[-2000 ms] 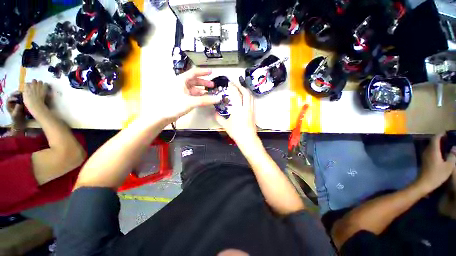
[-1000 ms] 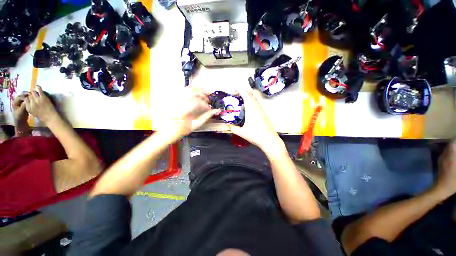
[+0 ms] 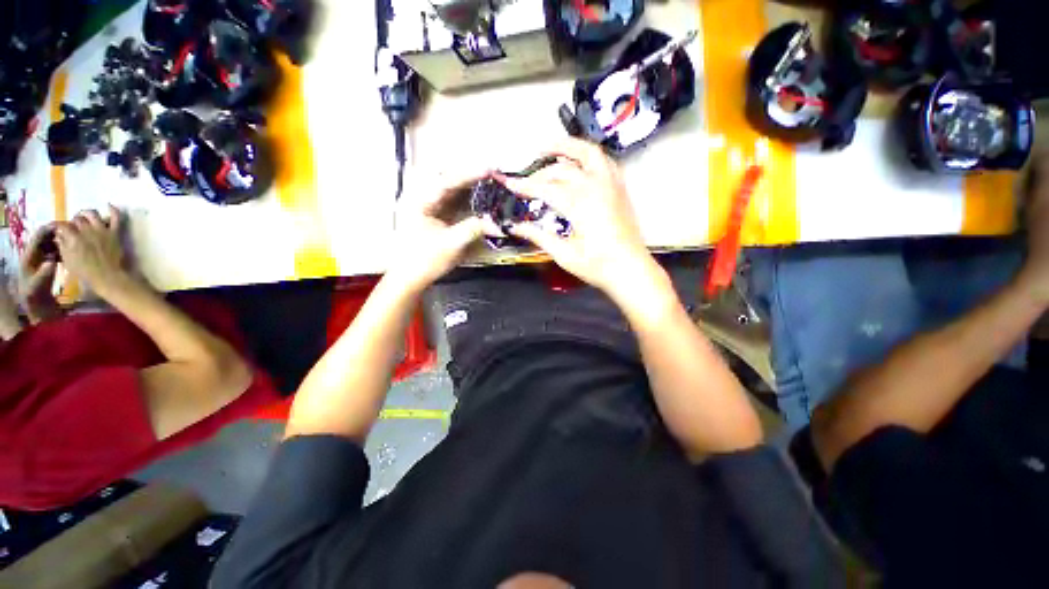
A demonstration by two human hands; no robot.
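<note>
My left hand [image 3: 433, 237] and my right hand [image 3: 588, 216] hold a black rounded housing [image 3: 502, 209] between them, at the front edge of the white bench. Silvery and dark details show inside it; the fingers cover much of it. My left fingers are at its left side. My right hand lies over its right side, fingers across the top. Behind my right hand another black housing [image 3: 622, 107] with a pale inside and a red wire stands tilted on the bench.
A grey metal box [image 3: 495, 63] stands behind my hands, with a black cord [image 3: 399, 104] beside it. A red-handled tool [image 3: 733, 230] lies over the bench edge. Part-built units [image 3: 796, 98] crowd the back. Dark small parts [image 3: 122, 104] lie left. People sit on both sides.
The housing in my hands has turned, its pale inside now mostly covered. My right hand has moved over it. The view has shifted, so the bench and box sit higher.
</note>
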